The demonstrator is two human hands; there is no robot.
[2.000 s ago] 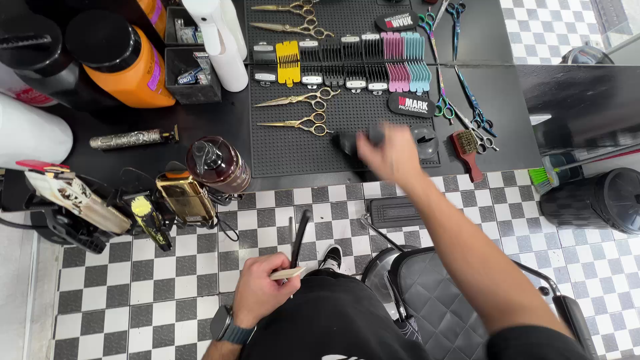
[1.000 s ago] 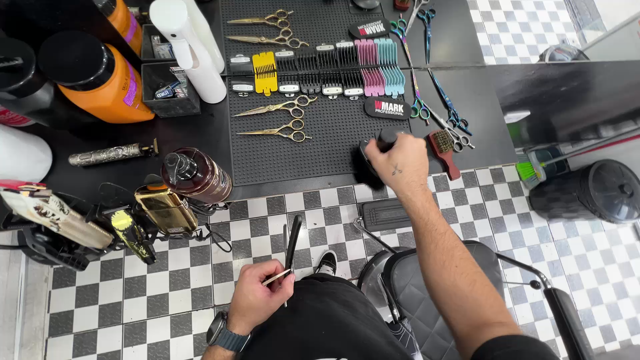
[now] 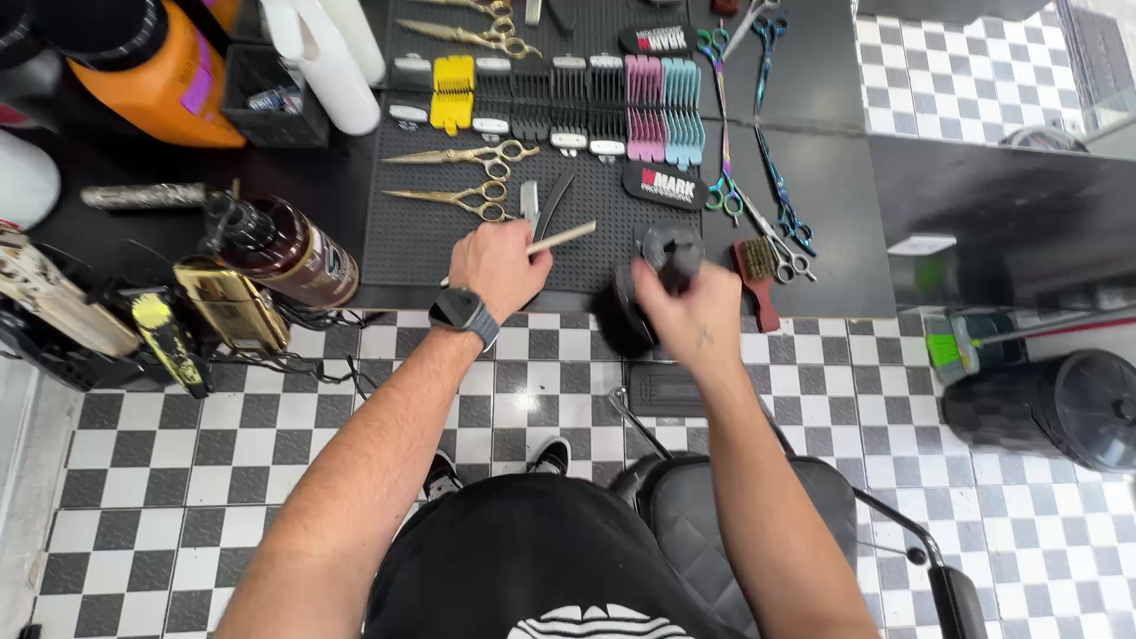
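My left hand, wearing a watch, is over the front of the black rubber mat, closed on a straight razor and a thin pale strip. Further right, my right hand grips a dark, blurred brush at the mat's front edge; its exact shape is unclear. Beyond the left hand lie gold scissors. Colored clipper guards form two rows. A red-handled brush rests to the right, beside multicolored scissors.
On the left stand a dark pump bottle, gold hair clippers, an orange bottle and a white spray bottle. A black barber chair is below the counter. A lidded black bin stands right.
My left hand has moved from near my body up over the mat, carrying the razor and pale strip. My right hand stays at the mat's front edge with the dark brush.
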